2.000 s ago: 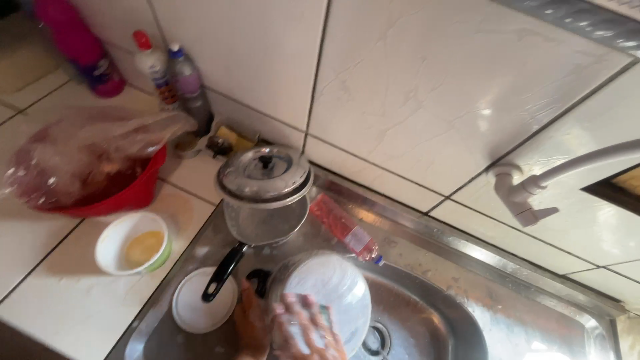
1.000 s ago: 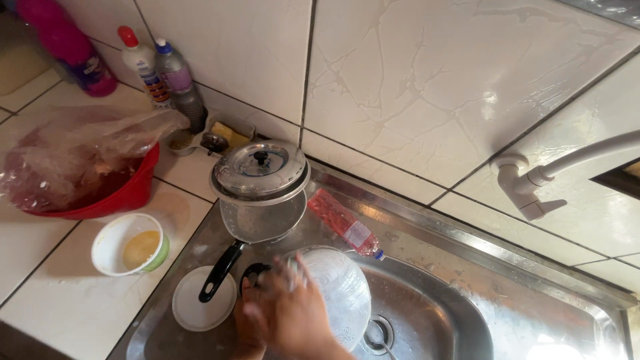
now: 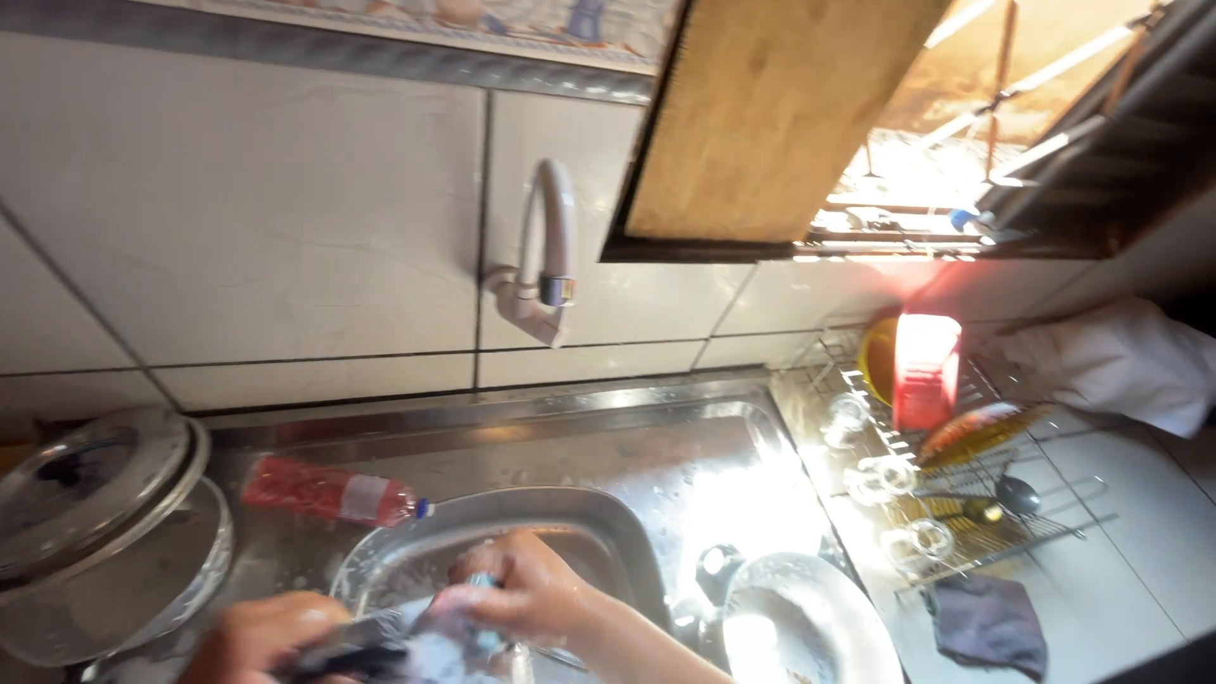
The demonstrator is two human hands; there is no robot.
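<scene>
My left hand (image 3: 271,632), blurred at the bottom edge, grips a dark item (image 3: 351,651) that may be a handle; motion blur hides its kind. Over the sink basin (image 3: 608,532), my right hand (image 3: 513,589) is closed around a light-blue item (image 3: 486,581), perhaps a sponge, with white suds below it. A bottle of red liquid (image 3: 328,489) with a blue cap lies on the steel behind the basin's left side. Left of it stand stacked pots under a metal lid (image 3: 95,484). To the right of my right arm rests a wet, shiny round vessel (image 3: 807,622).
A white tap (image 3: 541,256) on the tiled wall overhangs the back of the sink. At right, a wire dish rack (image 3: 1007,513) holds glasses, a red container (image 3: 926,370) and a ladle. A dark cloth (image 3: 988,622) lies before it. A window opening is above.
The view has swung right, bringing the dish rack and window in. My hands, earlier together at the round pale vessel, are now apart over the basin with a dark item and a light-blue one.
</scene>
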